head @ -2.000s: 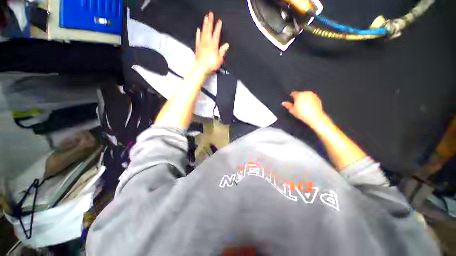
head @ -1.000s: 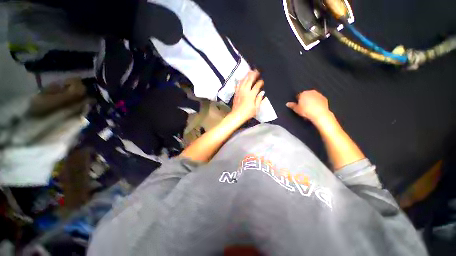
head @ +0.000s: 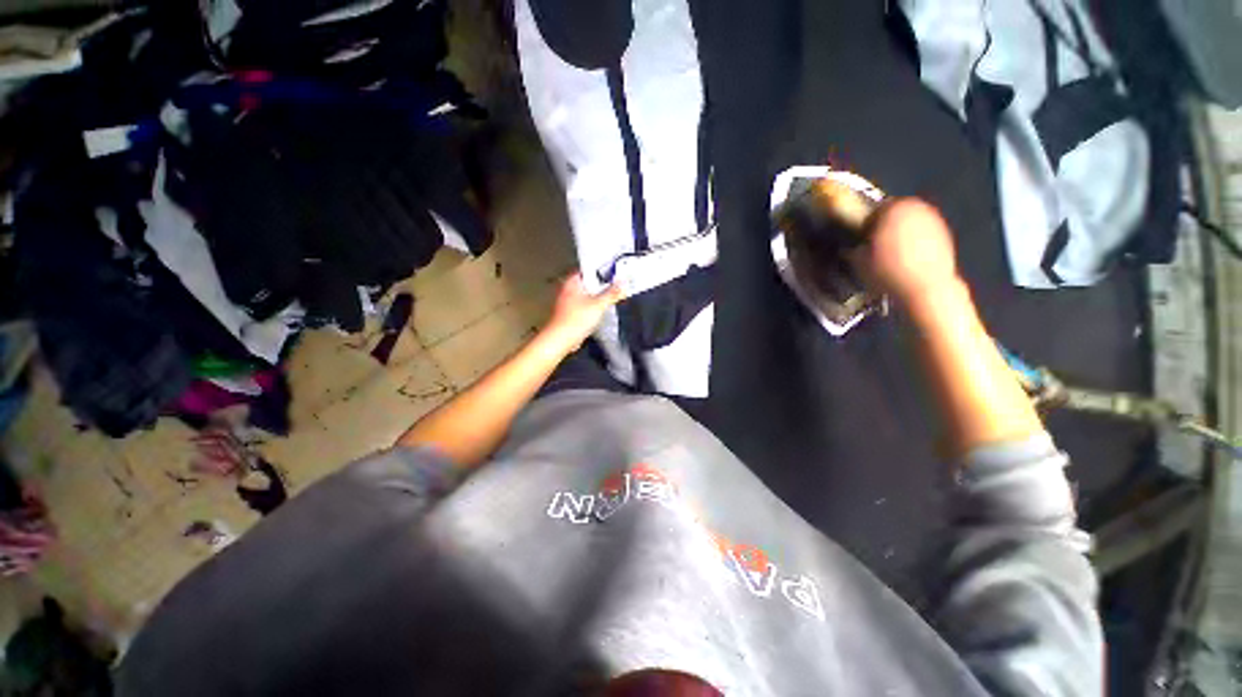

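A garment piece [head: 667, 150], white to pale blue-grey with narrow dark strips, lies along the left side of the black table cover [head: 817, 436]. A white band crosses it near its lower end. My left hand [head: 583, 308] is at the left end of that band, fingertips closed on the piece's edge. My right hand [head: 910, 248], blurred, is closed on the handle of the steam iron [head: 825, 259]. The iron is on or just above the black cover, right of the piece, its pointed tip towards me. My forearm hides part of the hose.
Pale pressed pieces [head: 1090, 177] with dark bands lie at the table's far right. The hose [head: 1110, 404] runs right from behind my right forearm. Dark fabric heaps [head: 307, 177] and scraps lie on the tiled floor [head: 347, 395] to the left.
The view has turned. My right hand, empty before, has taken hold of the iron. My left hand has moved from lying flat on the piece to its left edge, at the white band.
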